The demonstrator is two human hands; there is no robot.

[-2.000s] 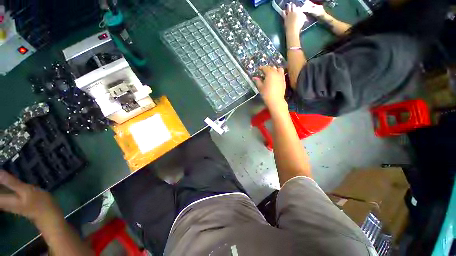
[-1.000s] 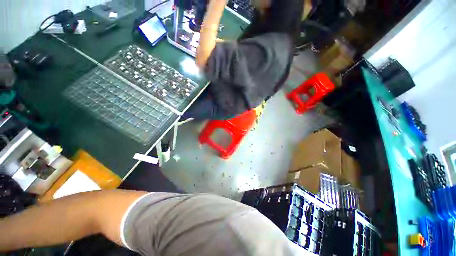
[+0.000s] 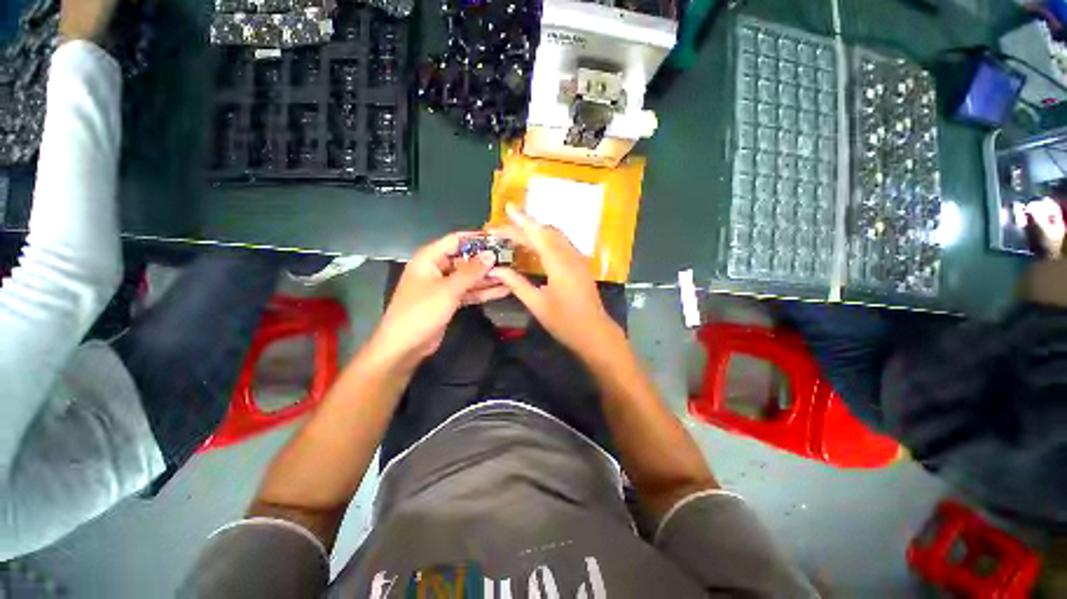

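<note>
My left hand and my right hand meet in front of my body at the table's front edge. Between their fingers they hold a small dark and silvery module. Its underside is hidden by the fingers. The orange pad with a white square lies just behind and to the right of my hands. The white screw feeder stands behind the pad.
A heap of small black parts lies left of the feeder. A black tray is further left. A clear tray and a filled tray are right. People sit on both sides, near red stools.
The view has swung back from the right to the bench. My hands, apart two seconds ago with the right at the filled tray, are now together on a small module.
</note>
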